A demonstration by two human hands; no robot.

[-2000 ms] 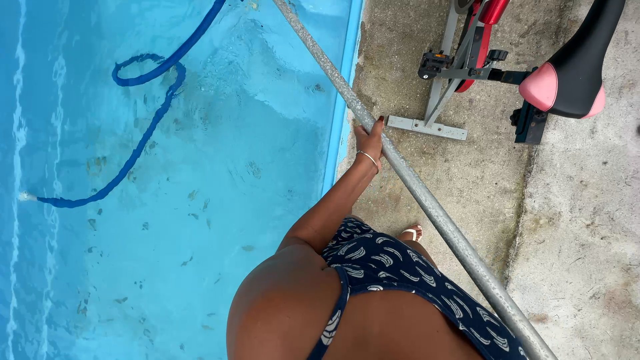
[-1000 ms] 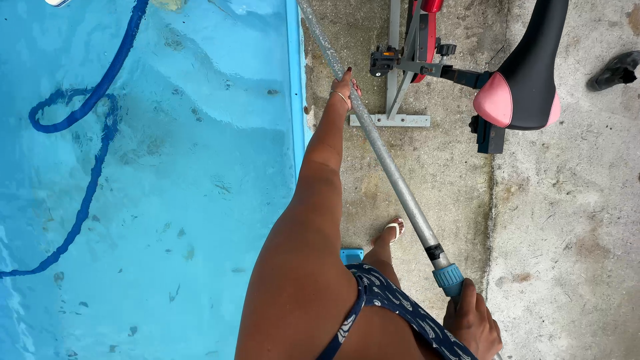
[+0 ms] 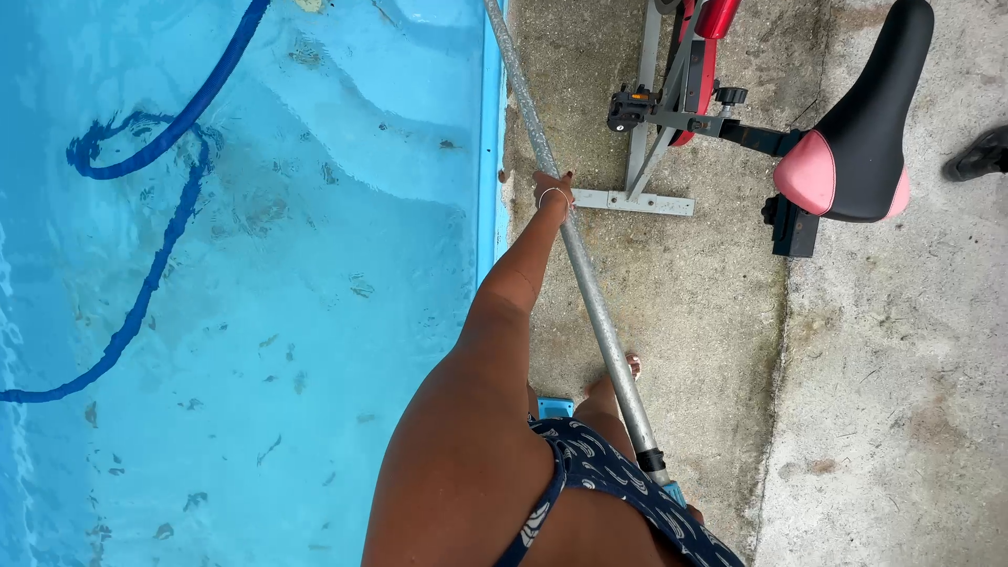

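A long metal telescopic pole (image 3: 592, 295) runs from the top edge, along the pool's side, down to the lower right. My left hand (image 3: 554, 191), with a thin bracelet at its wrist, is closed around the pole's upper part. Low on the pole are a black band and a light blue collar (image 3: 675, 494). Beside that collar a small part of my right hand (image 3: 694, 513) shows; the rest is hidden behind my patterned clothing, so its grip cannot be seen. The pole's far end is out of view.
A blue hose (image 3: 179, 206) loops in the swimming pool, where dark debris is scattered. The pool's blue edge (image 3: 489, 142) lies left of the pole. On the concrete stands an exercise bike with a black and pink saddle (image 3: 866, 134). A black shoe (image 3: 979, 154) is at the right.
My right hand, out of view two seconds ago and plainly on the pole's lower part one second ago, is now mostly hidden behind my clothing. My left hand stays on the pole. The view has shifted.
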